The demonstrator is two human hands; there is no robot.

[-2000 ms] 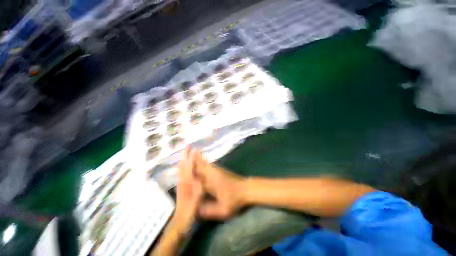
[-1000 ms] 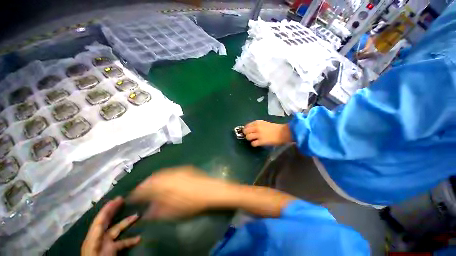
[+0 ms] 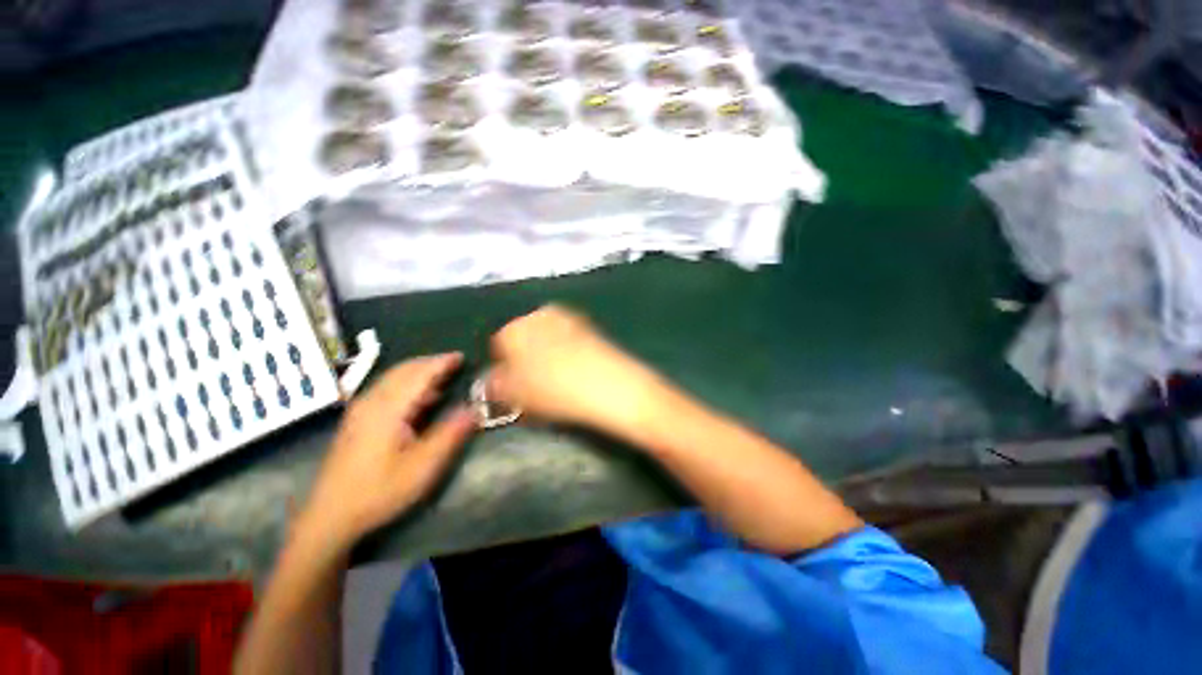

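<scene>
A small silvery metal housing (image 3: 496, 411) is on the dark-green bench between my hands, partly hidden by fingers. My right hand (image 3: 560, 367) is curled over it and grips its upper side. My left hand (image 3: 385, 446) is beside it on the left, thumb and fingers apart, thumb tip close to the housing; whether it touches is unclear. The foam parts tray (image 3: 185, 346), with rows of small dark and bluish parts, lies at the left. The lined housing tray (image 3: 560, 154) with rows of round-looking housings lies behind my hands.
Another foam tray's edge (image 3: 309, 284) shows beneath, with a white scrap (image 3: 359, 365) at its corner. An empty-looking pocketed sheet (image 3: 857, 46) lies at the back. Crumpled white liners (image 3: 1091, 264) are at the right. A neighbour's blue sleeve (image 3: 1127, 580) and a red stool (image 3: 119, 626) show below.
The view has turned left, bringing the foam tray back into view. The neighbour's hand is out of the picture. My hands, previously overlapping at lower left, are now on either side of a housing.
</scene>
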